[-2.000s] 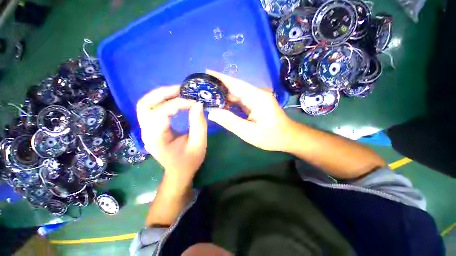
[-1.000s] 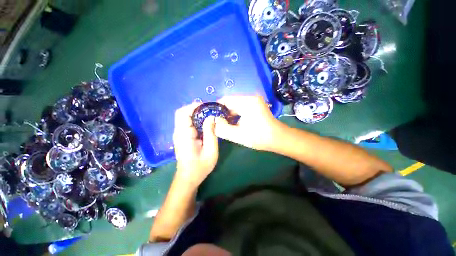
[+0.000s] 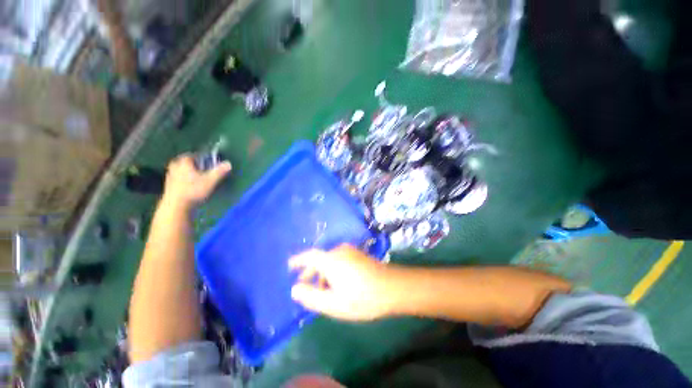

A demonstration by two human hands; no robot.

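My left hand (image 3: 190, 182) is stretched out over the green surface, left of the blue tray (image 3: 254, 261). A blurred dark and silver round wired unit (image 3: 211, 158) is between its thumb and fingers. My right hand (image 3: 345, 284) is over the tray's right part, fingers curled and a little apart, with nothing visible in them; its palm side is hidden. Small clear rings (image 3: 319, 198) lie in the tray. A pile of round wired units (image 3: 406, 197) stands at the tray's upper right. Another pile is partly hidden below my left forearm.
A single wired disc (image 3: 257, 100) lies beside a black block (image 3: 235, 74). More black blocks (image 3: 87, 273) are spaced along the curved line. A clear plastic bag (image 3: 463, 38) lies at the top. A carton (image 3: 53, 144) and another person's arm (image 3: 115, 38) are beyond the line.
My hands have parted. My left hand has moved away to the upper left with a unit at its fingers; my right hand is alone over the tray. The view has shifted left.
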